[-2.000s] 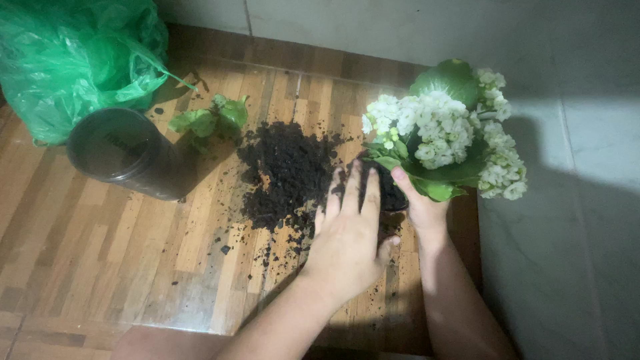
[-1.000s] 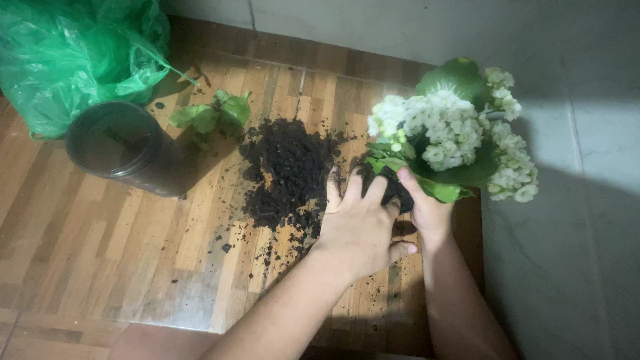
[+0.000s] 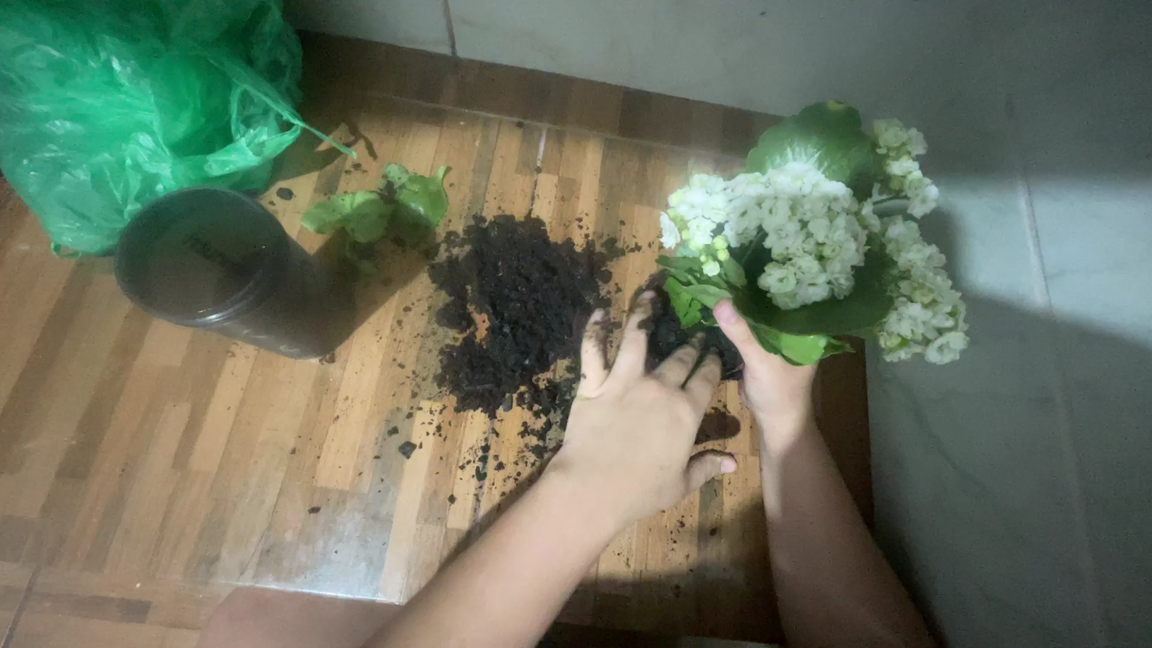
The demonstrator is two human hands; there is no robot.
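A plant with clusters of white double flowers (image 3: 805, 238) and broad green leaves leans at the right. My right hand (image 3: 778, 382) holds it low down, the thumb beneath the leaves; the rest of its grip is hidden. Dark soil (image 3: 688, 337) shows at the plant's base, though whether a pot surrounds it cannot be told. My left hand (image 3: 639, 414) lies palm down with spread, soiled fingers, their tips on this soil and beside it. Immediately left of those fingers is a loose heap of dark soil (image 3: 522, 310).
A dark, translucent round container (image 3: 202, 256) stands at the left, near a green plastic bag (image 3: 135, 117). Green leaves (image 3: 382, 207) lie behind the heap. Soil crumbs dot the wood-patterned floor (image 3: 225, 450). Pale tiled wall (image 3: 999, 468) bounds the right side and back.
Over the soil at the plant's base, my left hand's fingers have shifted and spread differently. My right hand keeps its hold on the plant.
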